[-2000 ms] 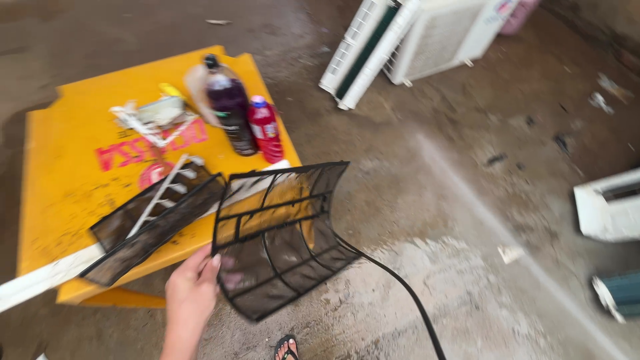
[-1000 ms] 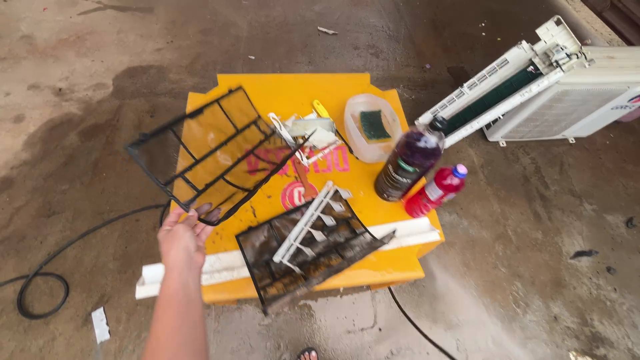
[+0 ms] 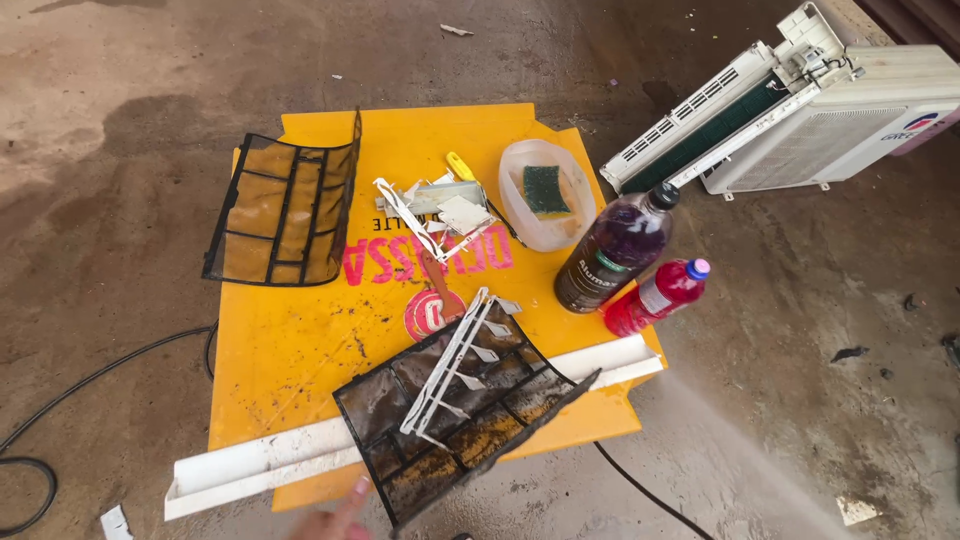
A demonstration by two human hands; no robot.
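Observation:
My left hand (image 3: pixel 334 521), blurred at the bottom edge, holds nothing; a finger extends beside the lower-left edge of a dirty black-framed mesh air filter (image 3: pixel 480 442). A white louver strip with small vanes (image 3: pixel 450 367) lies across that filter. The other mesh filter (image 3: pixel 289 214) lies curved on the left of the yellow table (image 3: pixel 300 322). Under the dirty filter runs a long white plastic channel piece (image 3: pixel 262 457). White plastic parts (image 3: pixel 442 210) and a yellow-handled tool (image 3: pixel 460 166) lie near the middle. My right hand is out of view.
A plastic tub (image 3: pixel 514 225) holds a green scouring pad (image 3: pixel 546 190). A dark bottle (image 3: pixel 619 251) and red bottle (image 3: pixel 658 298) stand beside it. Air conditioner units (image 3: pixel 825 142) stand behind. Black hose (image 3: pixel 97 375) lies on the wet floor; spray (image 3: pixel 742 450) crosses at lower right.
The filter my left hand held up over the table's left side now lies on the table, let go. My hand has moved toward the dirty filter.

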